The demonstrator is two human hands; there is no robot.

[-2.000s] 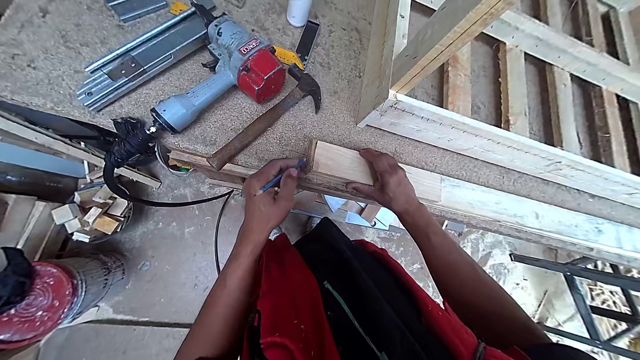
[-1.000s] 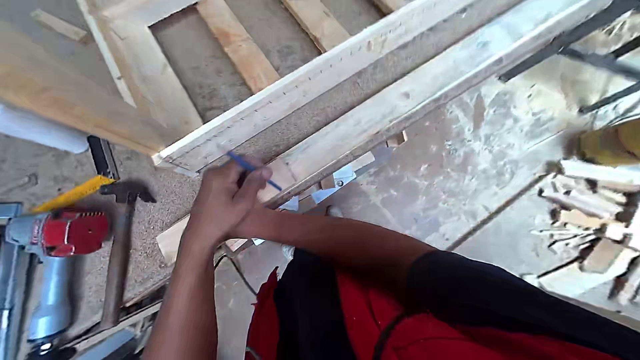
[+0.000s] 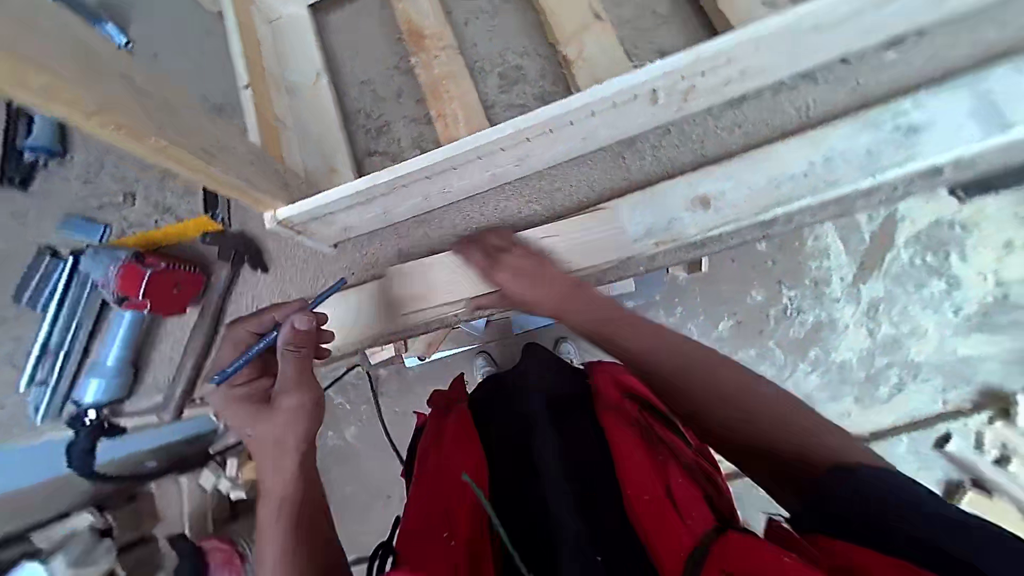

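Note:
Between the thumb and fingers of my left hand [image 3: 276,368] is a blue pencil [image 3: 280,332], tilted up to the right, beside the end of a pale wooden board [image 3: 424,280]. My right hand [image 3: 512,268], blurred, is over the board with its fingers across the top face; whether it grips the wood I cannot tell. The board lies along a longer whitish timber [image 3: 720,188] at the bench's near edge. Behind it stands a wooden frame's long rail [image 3: 512,148].
At the left lie a red and grey pneumatic nailer [image 3: 152,284], a claw hammer [image 3: 212,312], a yellow tool [image 3: 168,232] and metal channels [image 3: 52,336]. A slanting timber [image 3: 144,112] crosses the upper left. Wood offcuts [image 3: 224,480] and a black cable [image 3: 380,416] are below.
The view has swung about. My left hand has moved off the timber with the pencil still in it. My right hand, on the board two seconds ago, is over it again.

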